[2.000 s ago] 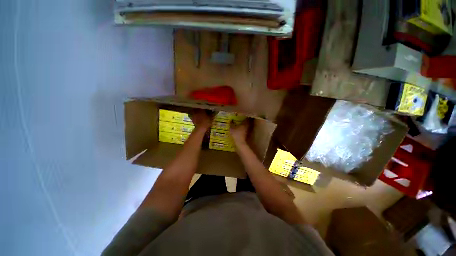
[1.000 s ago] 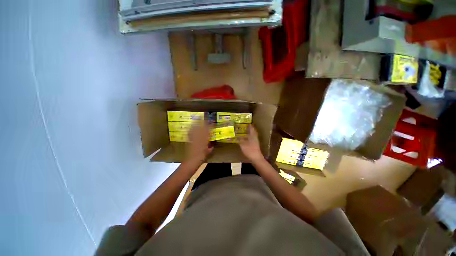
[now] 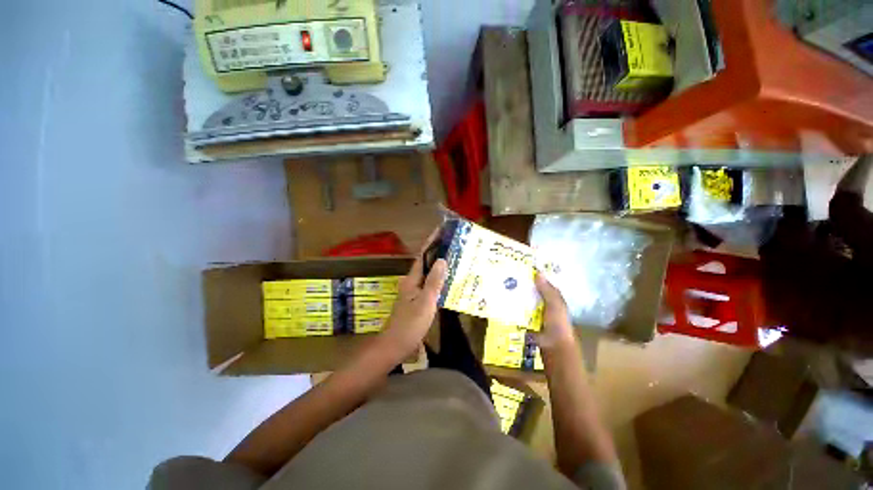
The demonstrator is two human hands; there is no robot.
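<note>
A product box (image 3: 493, 278), yellow with a black end and a small round picture, is held up tilted between both hands in front of my body. My left hand (image 3: 418, 304) grips its black end. My right hand (image 3: 553, 311) grips its other end. Clear film shows at the box's upper left corner. Left of it stands the open shipping carton (image 3: 235, 311), holding rows of yellow boxes with a dark band down the middle. Its right end is hidden behind my left hand and the held box.
The film carton (image 3: 654, 287) holds clear film (image 3: 593, 268). Small filled cartons (image 3: 512, 346) stand below the held box. The cream sealer (image 3: 287, 48) is upper left. The orange machine (image 3: 756, 81) is upper right, with a yellow box on its conveyor. A red stool (image 3: 713, 299) stands near a dark arm at right.
My hands have come out of the shipping carton and moved right, now holding up a yellow box. The view has shifted, showing more of the sealer and the orange machine.
</note>
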